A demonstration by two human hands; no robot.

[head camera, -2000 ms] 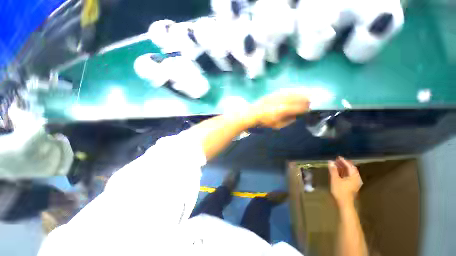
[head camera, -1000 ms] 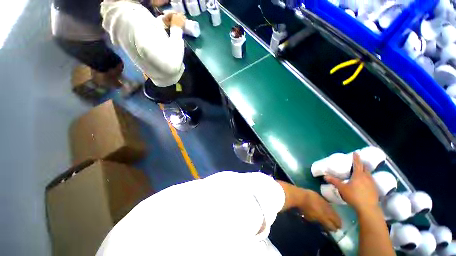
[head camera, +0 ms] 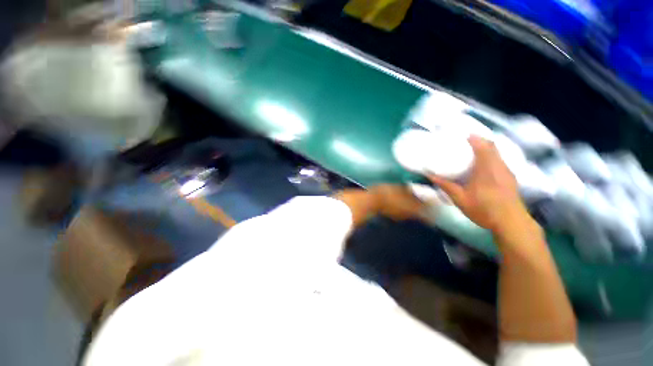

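Observation:
The frame is blurred. My right hand (head camera: 488, 187) is on a white camera unit (head camera: 435, 153) at the near end of a group, with thumb and fingers around its side. Another white unit (head camera: 438, 109) lies just behind it. My left hand (head camera: 397, 202) is low at the front edge of the green bench (head camera: 322, 100), left of my right hand. Its fingers are blurred, with something small and white at their tips, and its grip cannot be made out.
More white camera units (head camera: 591, 182) stand in a cluster to the right. Blue bins (head camera: 616, 36) are at the top right, and a yellow thing (head camera: 379, 11) hangs behind the bench. A person in white (head camera: 79, 93) is at the far left. A brown carton (head camera: 97, 261) stands on the floor below.
The view has turned and shifted since one second ago. My right hand now has its fingers around a unit it was reaching over. My left hand remains at the bench's front edge.

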